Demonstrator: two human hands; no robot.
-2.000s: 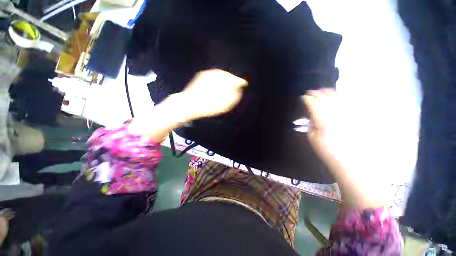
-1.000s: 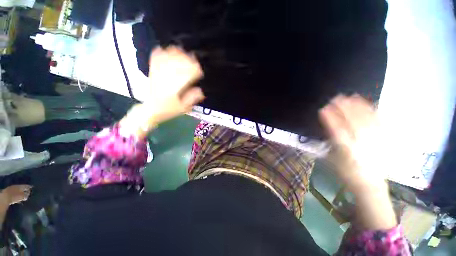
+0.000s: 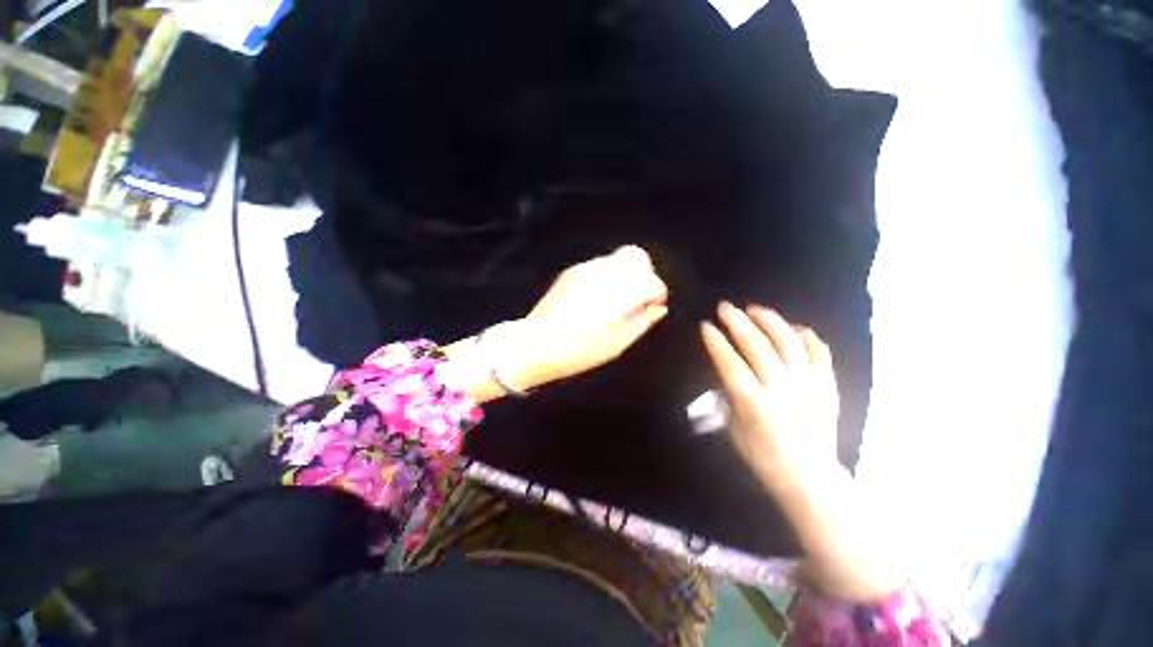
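A large black garment (image 3: 569, 190) lies spread over the white table, its near edge along the table edge by my body. My left hand (image 3: 604, 310) is on the garment near its middle, fingers curled and fingertips together; whether cloth or thread is between them cannot be told. My right hand (image 3: 778, 392) lies on the garment just to the right, palm down, fingers extended and slightly apart. Small silver thread snips (image 3: 708, 411) stick out beside its thumb side, held in the palm. The hands do not touch.
A dark flat phone-like object (image 3: 183, 120), yellow-brown boxes and a pale bottle (image 3: 76, 236) are at the table's far left end. A thin black cord (image 3: 244, 278) runs down the left. A dark garment pile (image 3: 1106, 329) is at the right.
My hands have moved from the garment's near part inward and closer together. The left fingertips have come together, and the silver snips show again beside the right thumb. The view has shifted.
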